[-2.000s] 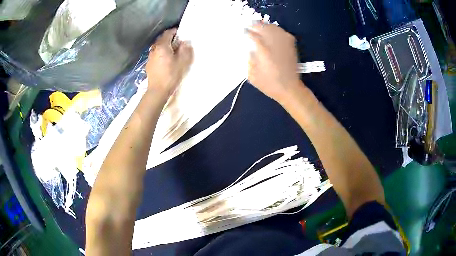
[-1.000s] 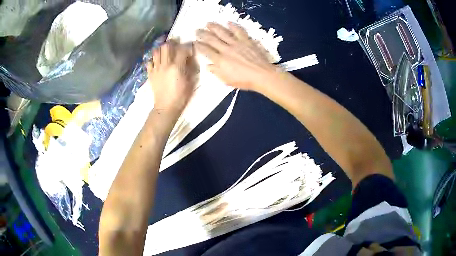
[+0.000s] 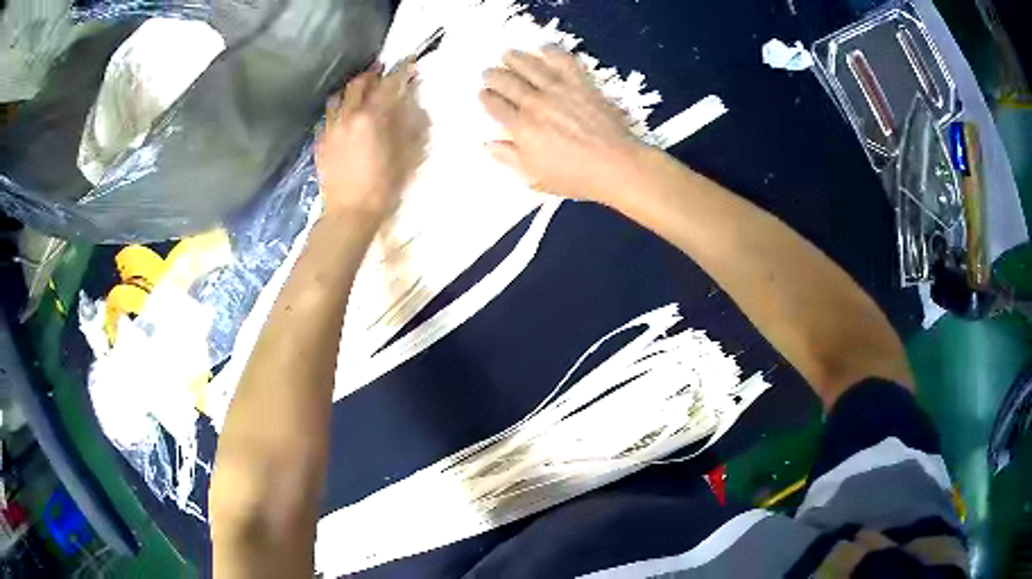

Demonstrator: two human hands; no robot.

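The far bundle of white strips [image 3: 453, 170] lies spread on the dark cloth, its uneven ends fanned toward the top right. My left hand [image 3: 371, 141] rests on its left side, fingers bent; whether it grips strips is unclear. My right hand [image 3: 560, 124] lies palm down on its right part, fingers spread, pinching nothing visible. A thin loose strip [image 3: 498, 277] curves out along the bundle's lower edge. A short strip end [image 3: 688, 121] sticks out beyond my right wrist. The near bundle [image 3: 588, 424] lies nearest my body, with a looped strip on top.
A large grey bag [image 3: 260, 102] stands at upper left. Clear plastic [image 3: 255, 266], a yellow-orange strip [image 3: 138, 269] and tangled white scraps [image 3: 147, 373] lie at left. A clear tray [image 3: 888, 85], white paper [image 3: 1002, 192] and a pen-like tool [image 3: 973, 204] lie at right.
My right hand has gone from gripping the bundle's right edge to lying flat on it. The bundle's fringed ends are more spread out. My left hand has shifted slightly on the strips.
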